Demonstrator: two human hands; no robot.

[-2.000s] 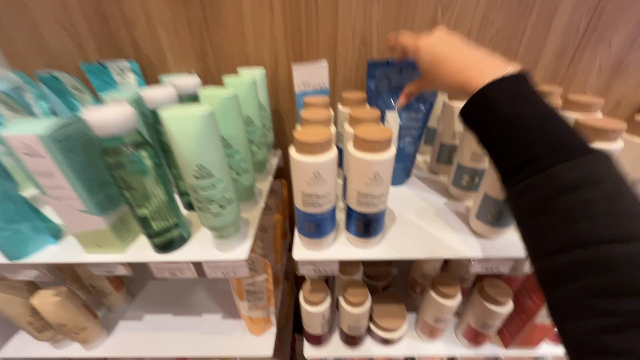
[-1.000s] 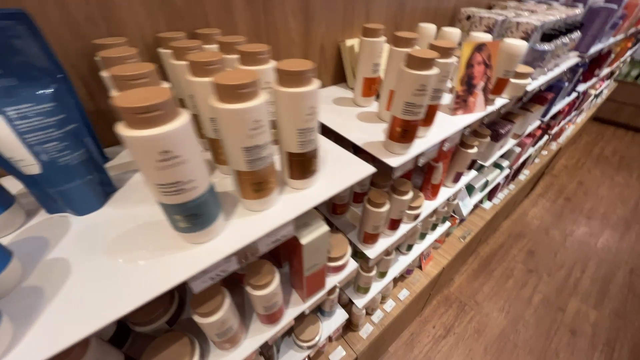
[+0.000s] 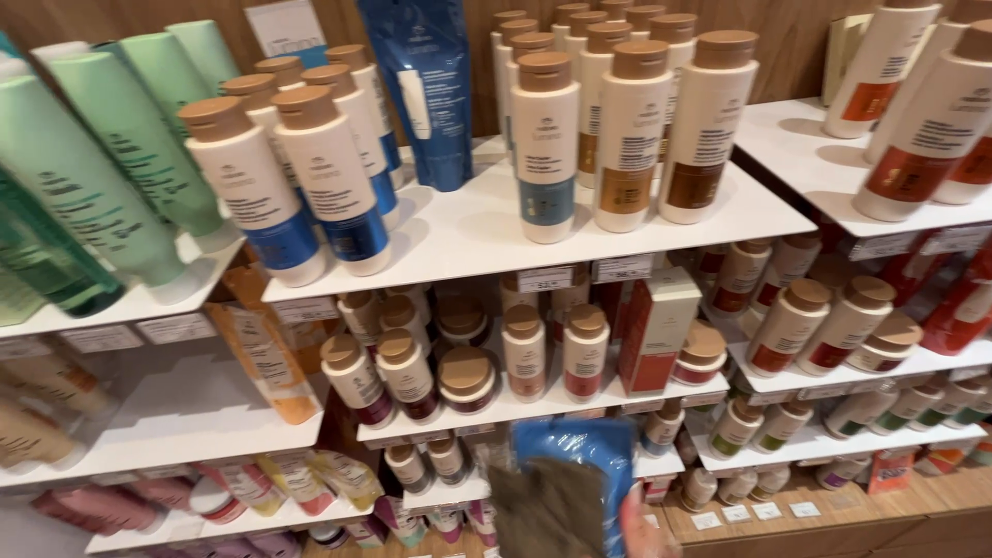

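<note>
At the bottom centre, a glossy blue plastic package (image 3: 573, 446) is held above the lower shelves, with a dark grey-brown flat item (image 3: 549, 508) over its front. Blurred fingers, apparently of my right hand (image 3: 645, 528), grip the package's right edge; most of this hand is cut off by the frame. My left hand is not visible. On the top shelf, a blue standing pouch (image 3: 434, 101) stands between blue-banded cream bottles (image 3: 329, 186) and cream bottles with teal, gold and brown bands (image 3: 632, 139), all with tan caps.
Green bottles and tubes (image 3: 139, 132) stand at the left. White shelves (image 3: 465, 232) run in tiers, with capped jars (image 3: 465, 376), a red-and-white box (image 3: 659, 329) and an orange pouch (image 3: 267, 360) below. Bottles with red bands (image 3: 922, 132) are at the right. Price tags line the shelf edges.
The right hand, at the blue pouch on the top shelf two seconds ago, is now low in view at the held package. The view swung right, then back.
</note>
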